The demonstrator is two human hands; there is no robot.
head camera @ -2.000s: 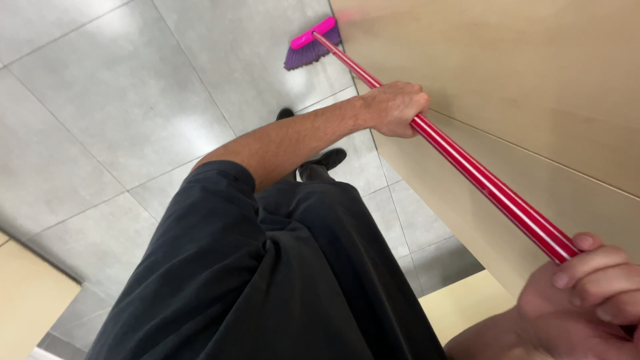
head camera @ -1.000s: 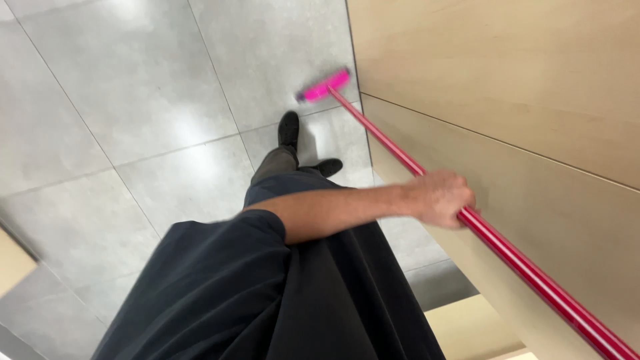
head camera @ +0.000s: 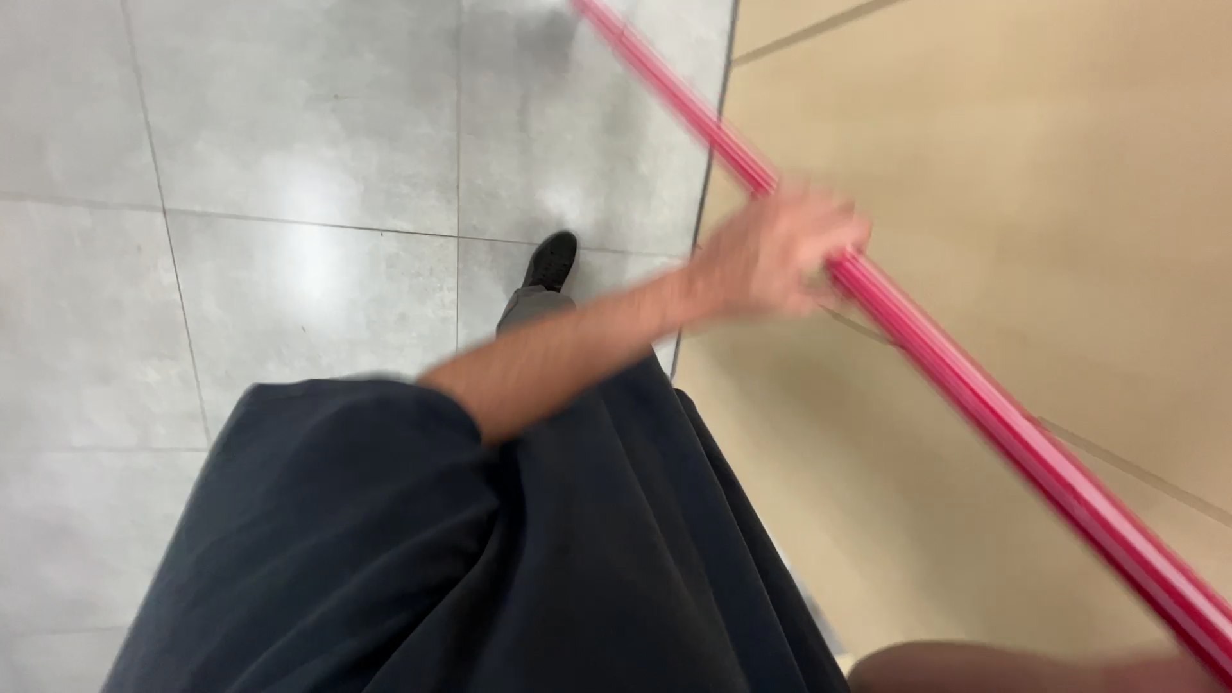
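Observation:
The red metal broom handle [head camera: 972, 385] crosses the head view on a slant, from the top middle to the lower right corner. My left hand [head camera: 789, 245] is closed around it above the wood-coloured panel, blurred by motion. Past the top edge, the broom's head is out of sight. At the bottom right edge, part of my right arm [head camera: 962, 666] shows; a blurred bit of my right hand [head camera: 1150, 672] lies by the handle, mostly cut off, so its grip cannot be told.
Grey floor tiles [head camera: 298, 289] spread over the left and top. A pale wood-coloured panel [head camera: 1039, 173] with dark seams stands along the right. One black shoe [head camera: 552, 260] is on the tiles near the panel's base. Dark clothing [head camera: 577, 577] fills the lower middle.
The pink broom head, visible near the panel's base in both earlier frames, has left the view at the top. One shoe shows now instead of two. My left hand remains on the handle.

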